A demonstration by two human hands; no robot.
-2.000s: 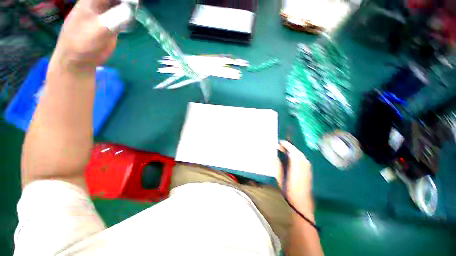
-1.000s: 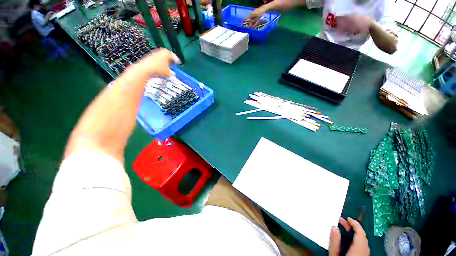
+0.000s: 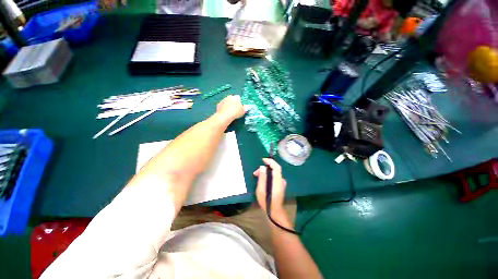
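Observation:
My left hand [image 3: 232, 107] reaches across the white work board [image 3: 221, 171] to the left edge of the heap of green PCB panels [image 3: 273, 101]. Its fingers touch or nearly touch the heap; whether they grip a panel cannot be told. My right hand [image 3: 271, 182] holds the black soldering iron [image 3: 268, 188] at the right of the board, tip pointing away from me, cord trailing down and right. A loose pile of white LED strips [image 3: 144, 103] lies beyond the board, with a short green PCB strip [image 3: 217, 91] to its right.
A tub [image 3: 295, 149] and black soldering station [image 3: 363, 131] stand right, with a tape roll [image 3: 380, 165]. A blue bin [image 3: 34, 180] is at left, a black tray [image 3: 166, 32] and pale stack [image 3: 38, 62] at the far side. Thin strips [image 3: 418, 114] lie far right. A red stool [image 3: 52, 245] is below.
My left hand has moved from over the blue bin to the green panel heap at right. The view has turned right. My right hand still holds the iron.

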